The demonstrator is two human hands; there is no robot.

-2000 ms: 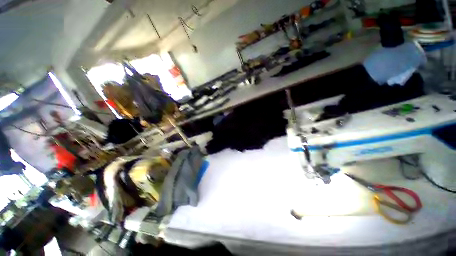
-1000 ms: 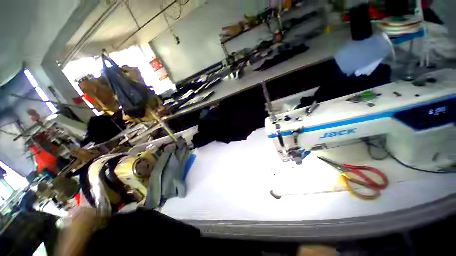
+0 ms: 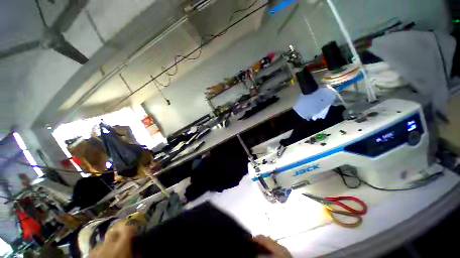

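Note:
A black fabric piece [image 3: 194, 233] is held up at the bottom of the view, in front of the tabletop. My left hand [image 3: 115, 243] grips its left edge, and the picture's edge cuts the hand off. My right hand [image 3: 271, 246] is at its right edge, also cut off, with its fingers partly behind the cloth. The white Jack sewing machine [image 3: 323, 160] stands to the right, its needle area [image 3: 275, 194] brightly lit. Scissors with one red and one yellow-orange loop [image 3: 344, 210] lie on the white tabletop [image 3: 302, 241] right of the needle.
Black fabric [image 3: 217, 169] is heaped behind the tabletop. Grey cloth [image 3: 164, 211] lies at the left. Black thread cones [image 3: 306, 82] stand behind the machine, with a pale blue sheet [image 3: 315, 105] under one. A thin cable [image 3: 353, 180] loops under the machine arm.
Both hands have risen into view with the black fabric, which now covers part of the tabletop's left side. The view has shifted right and up, showing more of the machine and the ceiling fan.

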